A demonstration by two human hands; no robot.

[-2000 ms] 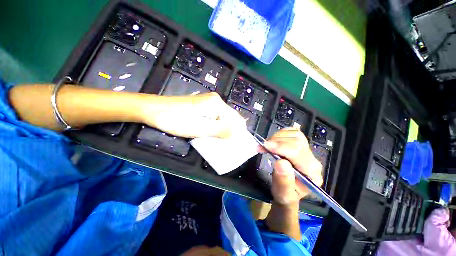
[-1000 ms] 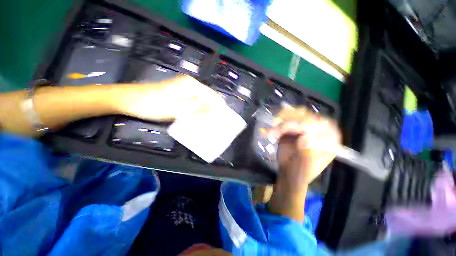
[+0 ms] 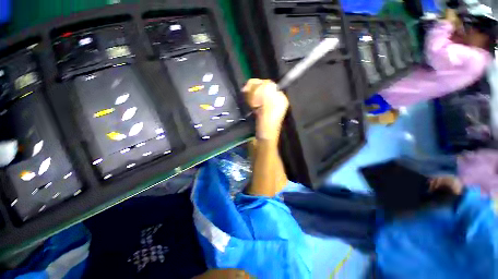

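Note:
My right hand (image 3: 266, 106) is above the right end of the near tray, closed around the blurred silver tweezers (image 3: 308, 62), whose broad end points up and right. Their tips are hidden. My left hand is out of the picture. A small pale shape (image 3: 7, 152) shows at the left edge; I cannot tell what it is. Black phone bodies (image 3: 120, 117) lie in the pockets of the black tray (image 3: 218, 135), camera sections at the top, with white and orange marks on their flat areas.
Another black tray (image 3: 322, 111) stands right of my hand, with more phones (image 3: 382, 52) behind. A person in a pink smock (image 3: 418, 84) is at the upper right. A person in blue (image 3: 431, 234) beside a dark flat object (image 3: 396, 182) is at the lower right.
The view has swung right. My left hand and the blue bin have left the picture. The full white sheet no longer shows. My right hand still holds the tweezers, now with their broad end raised.

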